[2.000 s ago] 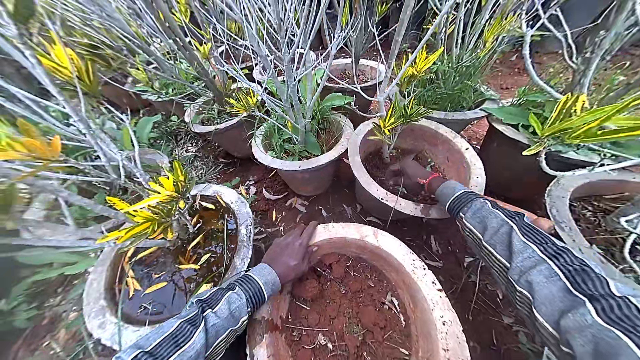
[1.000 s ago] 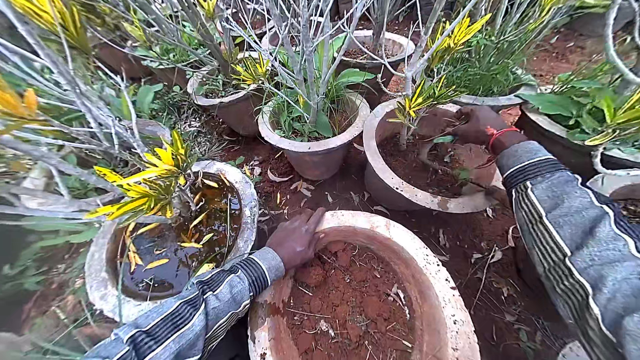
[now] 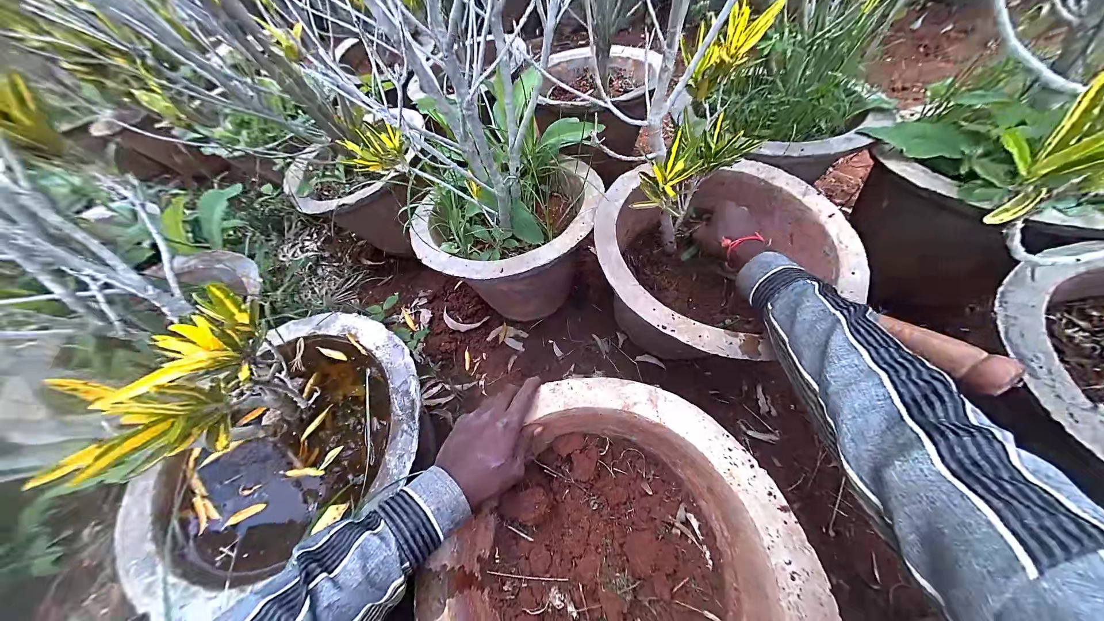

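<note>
My left hand rests on the left rim of the nearest round pot, its fingers lying along the edge. Clumpy red soil and dry bits lie inside that pot. My right hand, with a red thread at the wrist, reaches down into the pot beyond, beside the base of a yellow-green croton plant. Its fingers are hidden in shadow, so what it holds cannot be told. A brown, rounded handle-like piece juts out from beneath the right forearm.
At left, a pot holds dark water, fallen yellow leaves and a croton. A weedy pot stands behind the near one. More pots stand at right. Bare grey branches spread across the back.
My right hand has moved left and lower inside the pot, from its far right side to close by the plant's base. My left hand stays on the near pot's rim.
</note>
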